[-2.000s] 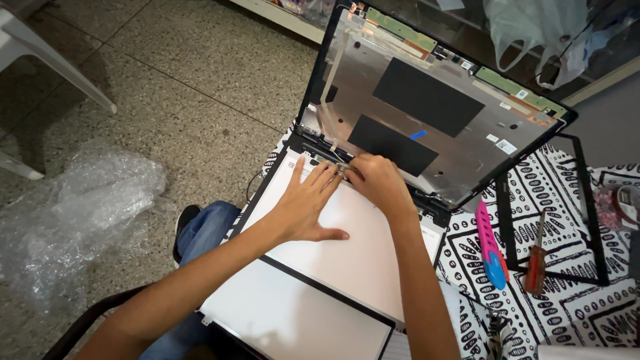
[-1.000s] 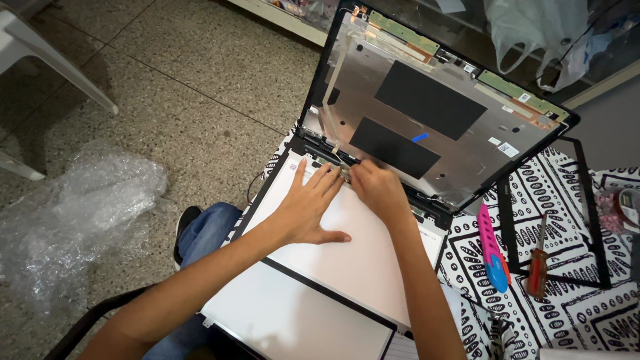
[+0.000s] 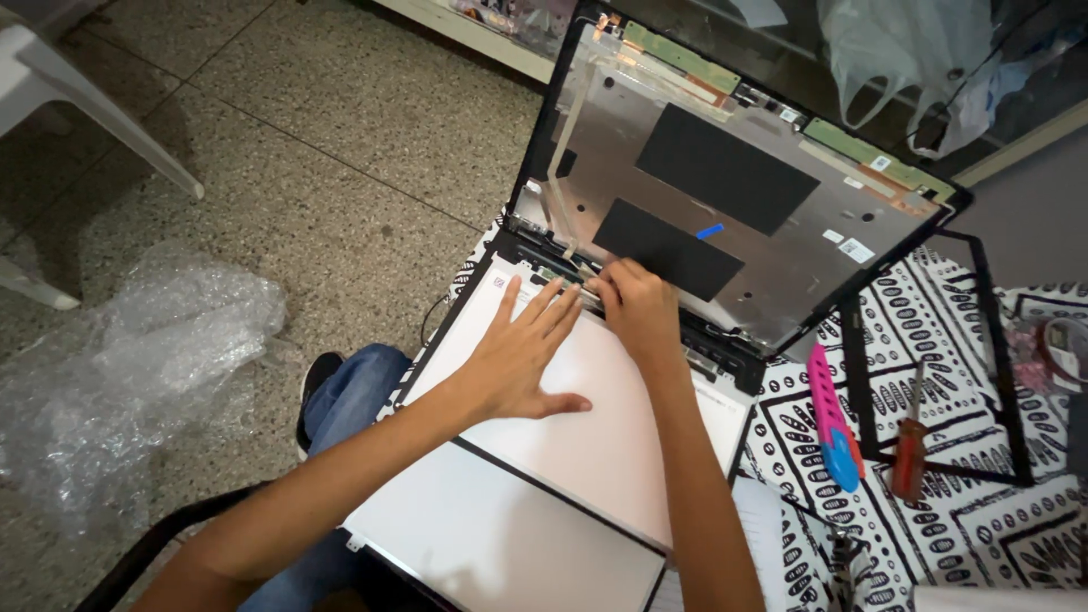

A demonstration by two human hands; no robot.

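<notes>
An LCD panel [image 3: 612, 425] lies with its white back up over a laptop base, in front of the raised, bare laptop lid [image 3: 765, 170]. A second white panel [image 3: 501, 527] lies at its near side. My left hand [image 3: 527, 348] rests flat on the LCD panel, fingers spread, fingertips on the circuit strip along its far edge. My right hand [image 3: 637, 310] has its fingers bent together at the display cable [image 3: 586, 270], by that edge; what they pinch is hidden. A blue tab [image 3: 710, 231] shows on the lid's lower black pad.
On the patterned cloth at right lie a pink and blue utility knife [image 3: 833, 416], a screwdriver [image 3: 909, 450], a black screen bezel [image 3: 1007, 408] and a tape roll [image 3: 1062, 348]. Bubble wrap [image 3: 161, 365] and a white plastic chair [image 3: 85, 85] are on the floor side at left.
My right hand has shifted slightly at the cable and its fingers have moved a little. My left hand stays flat on the panel.
</notes>
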